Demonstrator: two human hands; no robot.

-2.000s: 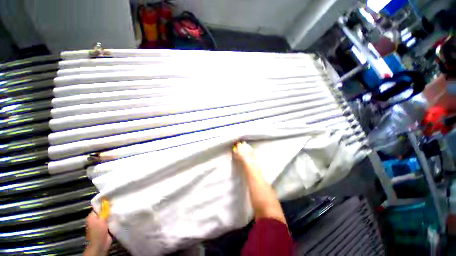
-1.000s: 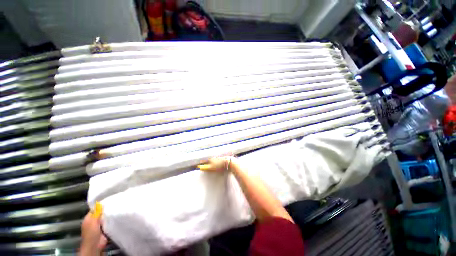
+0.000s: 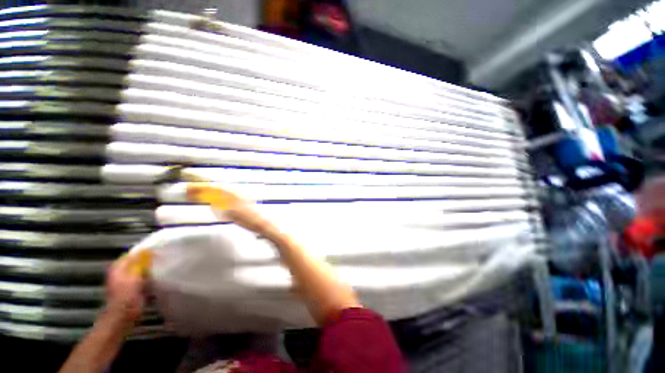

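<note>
The white cloth (image 3: 328, 153) lies ribbed over the parallel tubes; its near part hangs loose and smooth along the table's near side. My left hand (image 3: 131, 280), with yellow on the fingertips, grips the loose cloth's near left corner. My right hand (image 3: 219, 198), yellow on its fingers, reaches over the cloth near its left edge, beside a dark clip (image 3: 173, 175). It is blurred, and whether it pinches cloth or clip cannot be told. Another small clip (image 3: 208, 20) sits at the cloth's far left corner.
Bare shiny metal tubes (image 3: 65, 153) run at the left. A darker ribbed cloth (image 3: 467, 346) lies below right. Racks with blue things and bagged items (image 3: 583, 218) stand at the right. A red object (image 3: 328, 18) is by the far wall.
My right hand has moved left along the cloth to near the dark clip. More of the near cloth lies ribbed on the tubes. My left hand still holds the corner. The view has tilted.
</note>
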